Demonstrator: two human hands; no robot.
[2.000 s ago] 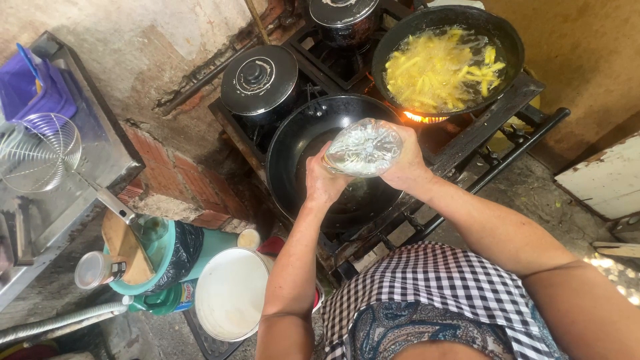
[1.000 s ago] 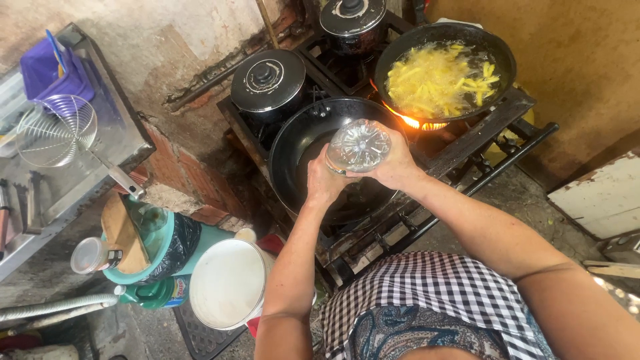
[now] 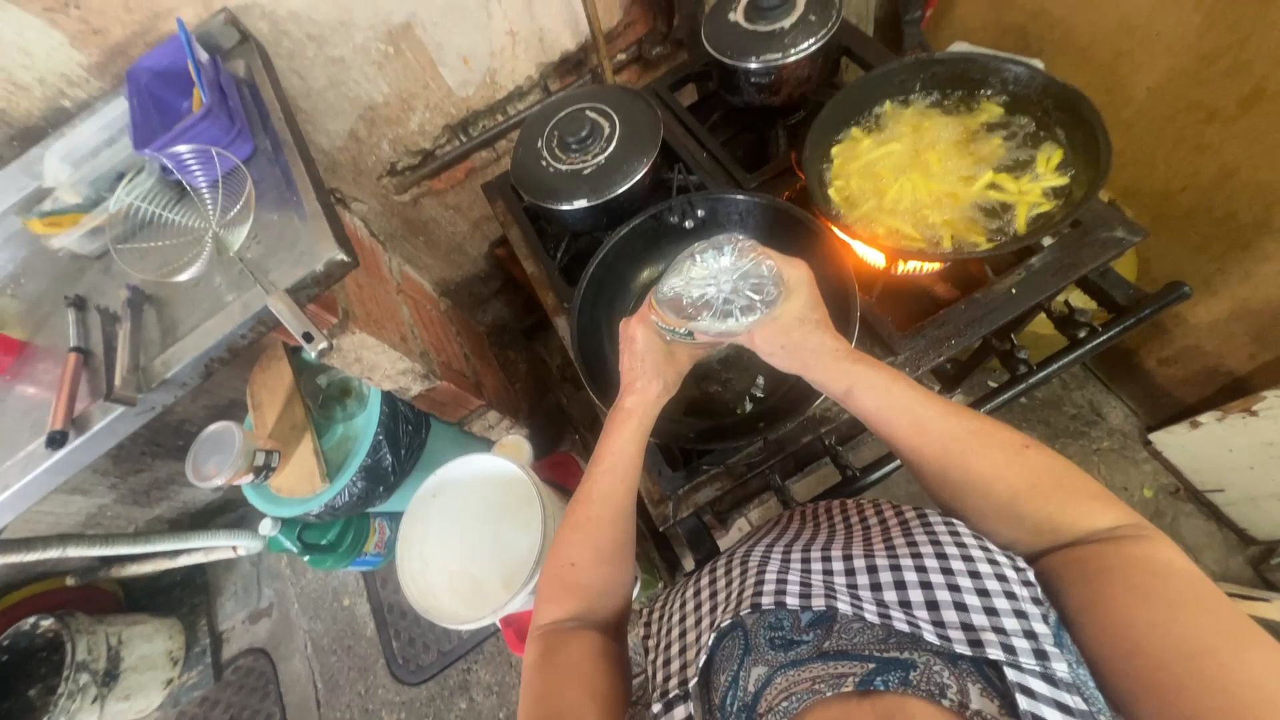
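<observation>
Both of my hands grip a clear plastic bottle [image 3: 722, 287], its base turned up toward the camera, above a black wok [image 3: 610, 290] on the stove. My left hand [image 3: 655, 355] holds it from the left, and my right hand [image 3: 800, 320] from the right. The bottle's neck is hidden below the hands. Some liquid and small pale bits [image 3: 752, 392] lie in the wok. To the right, potato strips [image 3: 920, 175] bubble in oil in a second black pan [image 3: 1098, 150], over an orange flame [image 3: 880, 255].
Lidded black pots [image 3: 583, 145] stand at the back of the stove [image 3: 1000, 325]. On the left, a metal counter [image 3: 300, 215] holds a wire skimmer [image 3: 185, 215], a purple basket [image 3: 190, 110] and a peeler-like tool [image 3: 68, 385]. Below are a lined teal bin [image 3: 355, 470] and a white bucket [image 3: 470, 540].
Both hands stay on the bottle over the wok. Its base has tipped further up toward the camera since the first frame. The view has shifted slightly.
</observation>
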